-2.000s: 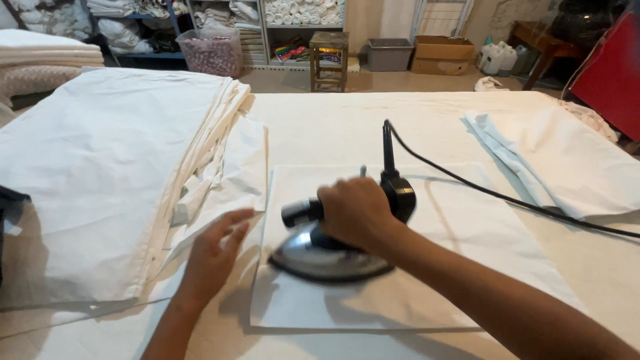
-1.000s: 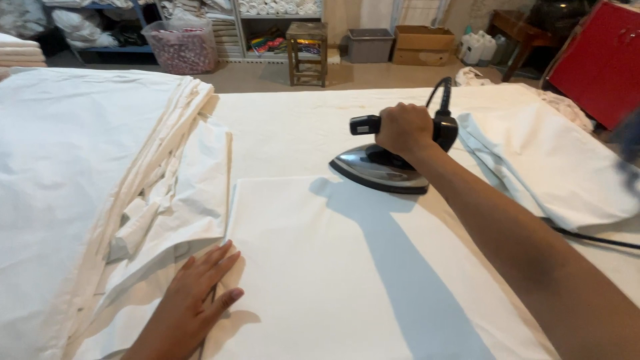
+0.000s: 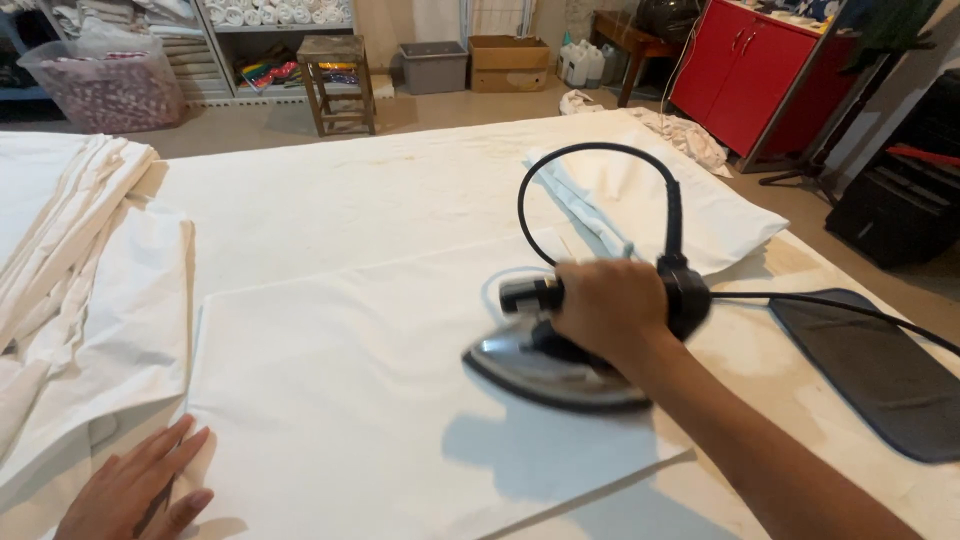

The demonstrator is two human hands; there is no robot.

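A clothes iron (image 3: 562, 367) with a black handle and metal sole is in the grip of my right hand (image 3: 611, 307), over the right part of a flat white cloth (image 3: 337, 390). The iron's edges are blurred; whether it touches the cloth I cannot tell. My left hand (image 3: 142, 480) rests with spread fingers at the left edge of that cloth and holds nothing. A pile of white cloths (image 3: 112, 285) lies left of it. Another folded white cloth (image 3: 660, 195) lies beyond the iron.
The black power cord (image 3: 825, 301) loops above the iron and runs right across a dark pad (image 3: 877, 367). Past the covered table (image 3: 360, 172) stand a wooden stool (image 3: 334, 52), a grey bin (image 3: 433, 67), a cardboard box (image 3: 508, 64) and a red cabinet (image 3: 739, 67).
The iron in my right hand has come nearer to me from the far part of the cloth. My left hand stays at the cloth's left edge. The view has turned right.
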